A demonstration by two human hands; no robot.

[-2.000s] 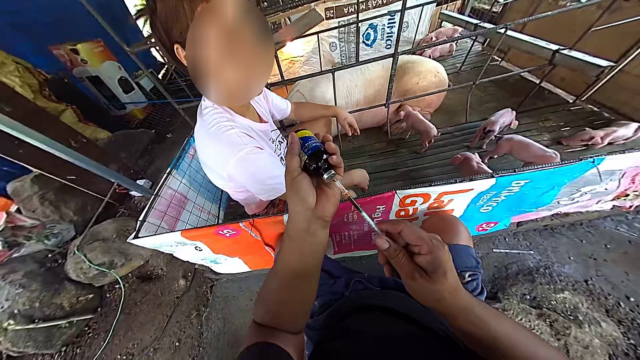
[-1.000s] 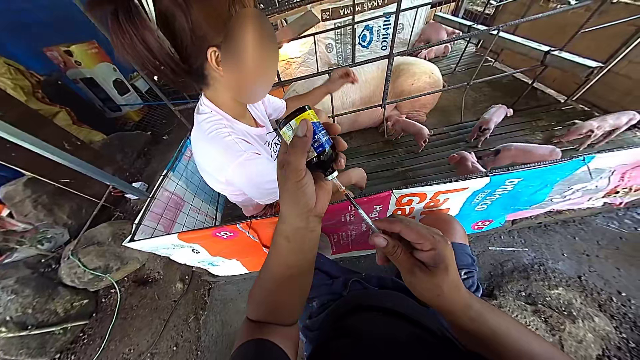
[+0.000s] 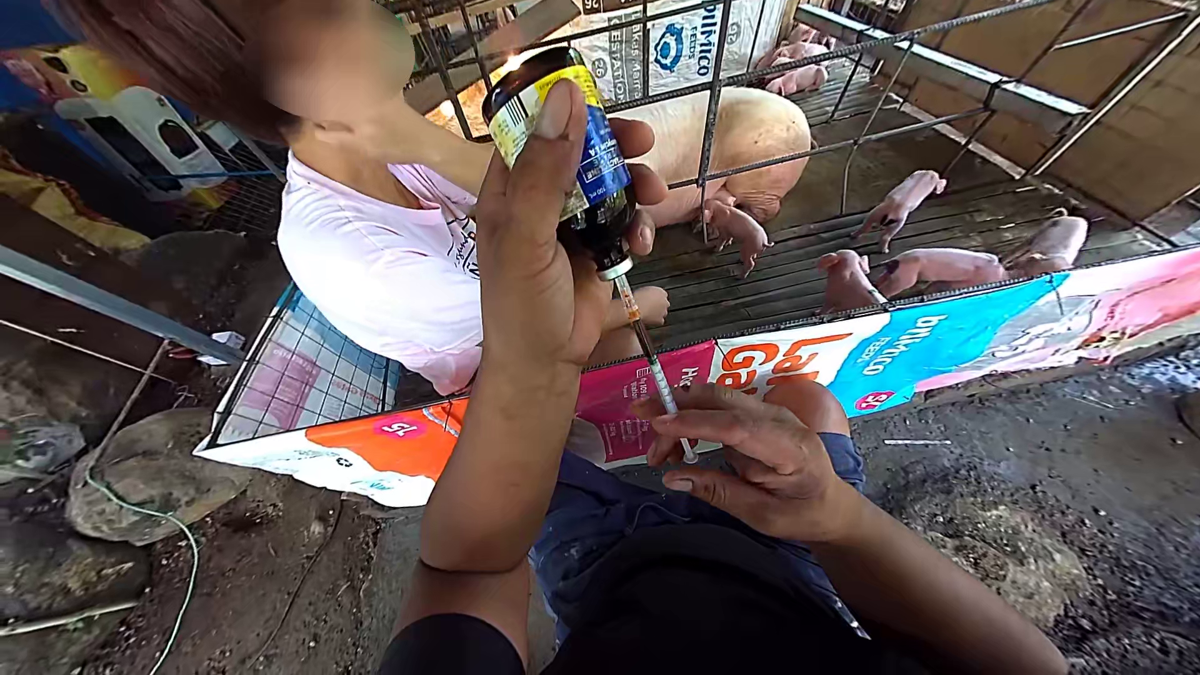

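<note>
My left hand (image 3: 553, 253) grips a dark glass medicine vial (image 3: 600, 220) with a yellow and blue label, tilted with its capped neck downward. A slim syringe (image 3: 659, 375) runs from the vial's neck down to the right, its tip at the cap and dark reddish liquid in its upper barrel. Around the syringe's lower end are the fingers of my right hand (image 3: 759, 450), near the plunger. Whether they pinch it firmly is hard to see.
A person in a pink shirt (image 3: 375, 253) is close at the left, inside the pen. Behind the wire-and-bar fence (image 3: 708, 141) lie a large pig (image 3: 750, 141) and several piglets (image 3: 942, 267). Feed-sack sheeting (image 3: 966, 328) lines the pen's edge. Rocks (image 3: 155, 469) lie at the lower left.
The person in pink has leaned nearer to the vial. My right fingers have shifted down the syringe and spread, and dark liquid now shows in the barrel. Some piglets have moved.
</note>
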